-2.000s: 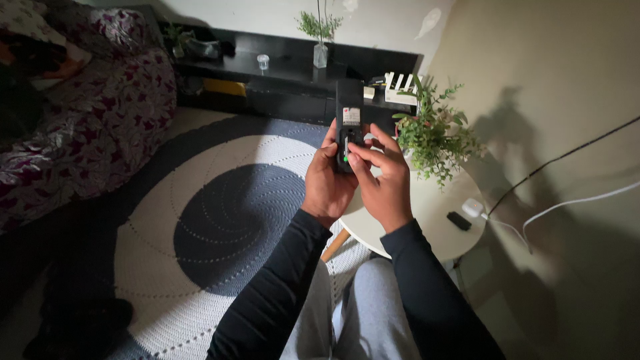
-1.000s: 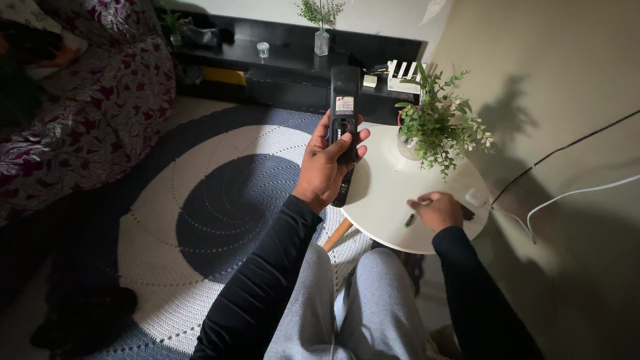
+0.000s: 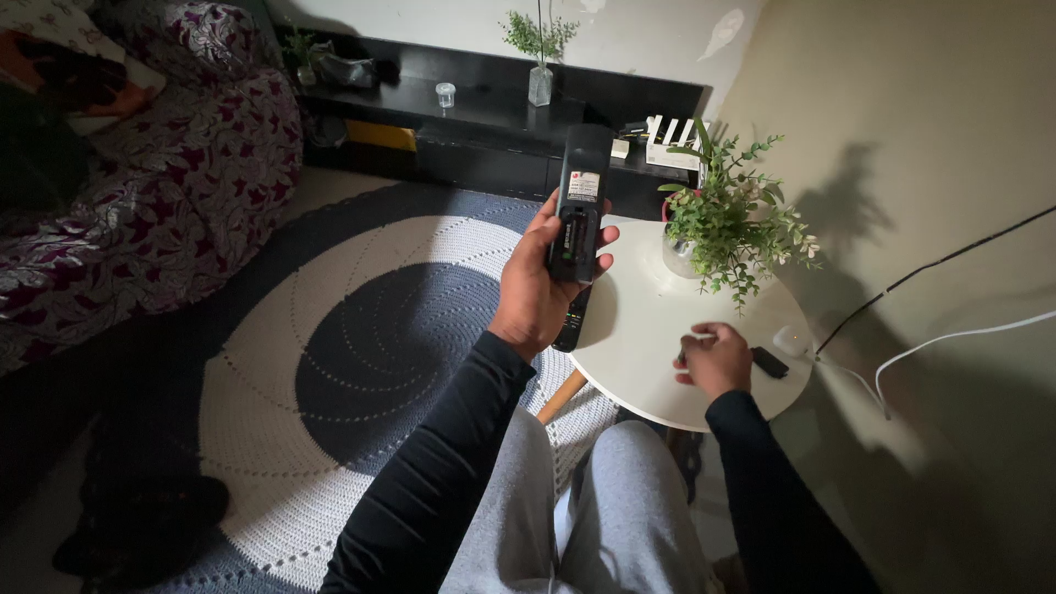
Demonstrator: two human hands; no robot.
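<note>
My left hand [image 3: 536, 276] holds a black remote control [image 3: 587, 157] upright, its back towards me. The remote bears a label, and its battery compartment [image 3: 573, 239] is uncovered, with a battery visible inside. Over the round white side table [image 3: 635, 363] is my right hand [image 3: 716, 359], fingers curled around a small dark item, probably a battery, mostly hidden. Just right of that hand a small black cover [image 3: 770, 363] lies on the table. A second black remote control [image 3: 569, 328] rests at the table's left edge, partly hidden behind my left hand.
A leafy potted plant [image 3: 730, 214] stands at the table's back, and a white plug adapter [image 3: 790, 340] with cables sits at its right edge. Beyond are a low black TV bench [image 3: 495, 169], a glass vase [image 3: 539, 85] and a white router [image 3: 672, 153]. A patterned sofa is left.
Two seconds ago both hands were at the remote. My right hand has since moved down to the table, where a small item lay beside it one second ago. My left hand still holds the remote.
</note>
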